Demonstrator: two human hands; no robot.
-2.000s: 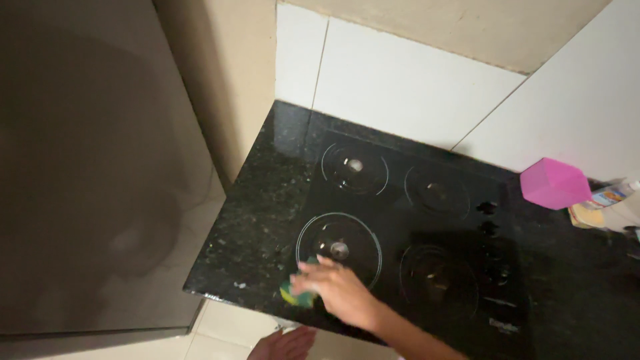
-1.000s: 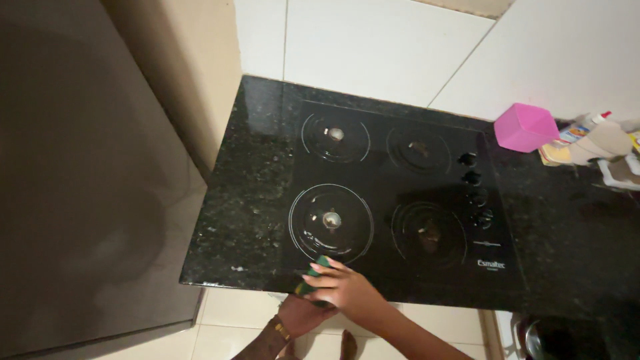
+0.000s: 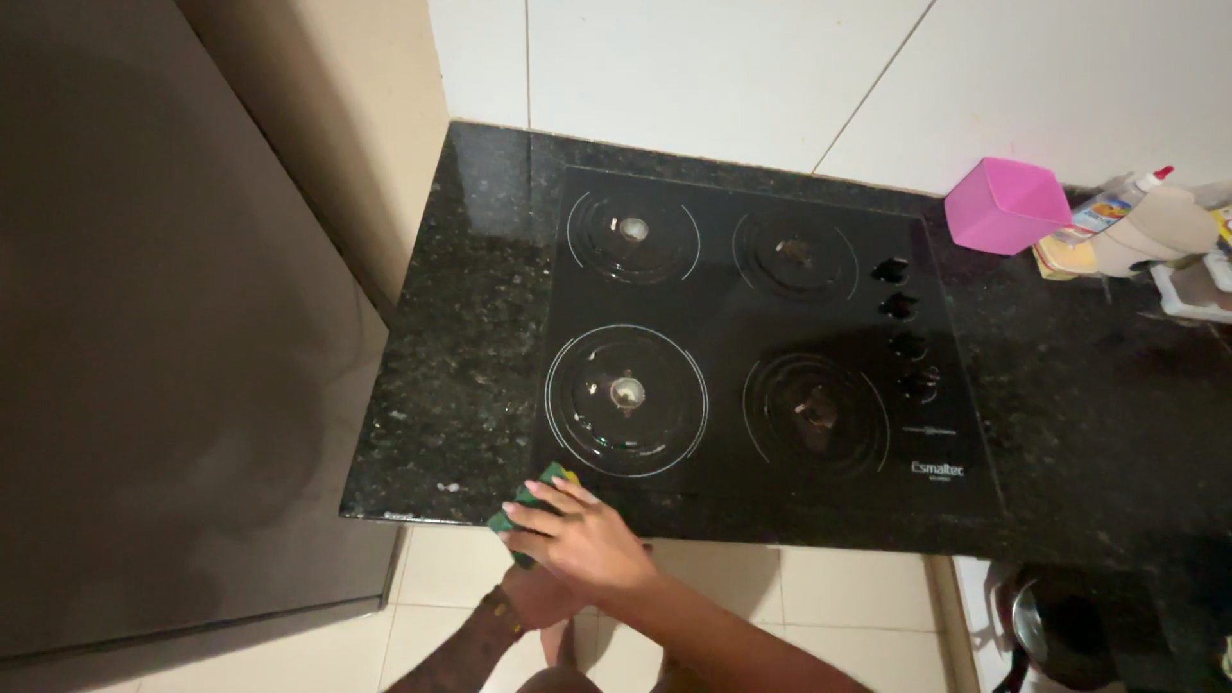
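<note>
My right hand (image 3: 592,544) grips a green and yellow scouring sponge (image 3: 502,523) at the front edge of the black granite countertop (image 3: 452,385). Under it, just off the edge, is my left hand (image 3: 541,592), with a bracelet at the wrist; its fingers are mostly hidden behind the right hand and sponge. Beyond the hands lies a black glass cooktop (image 3: 717,318) without grates, its four round burner wells exposed. The front left burner (image 3: 627,393) is nearest to the sponge. Black control knobs (image 3: 897,306) line the cooktop's right side.
A pink plastic container (image 3: 1006,207), a bottle with a red tip (image 3: 1107,207) and a yellow sponge (image 3: 1065,256) stand at the back right by the white tiled wall. A large dark panel (image 3: 173,366) rises on the left. A pan with a glass lid (image 3: 1054,611) sits low at the right.
Two seconds ago my right hand had the sponge on the countertop beside the front left burner, with my left hand apart below. Both hands have since come together at the front edge.
</note>
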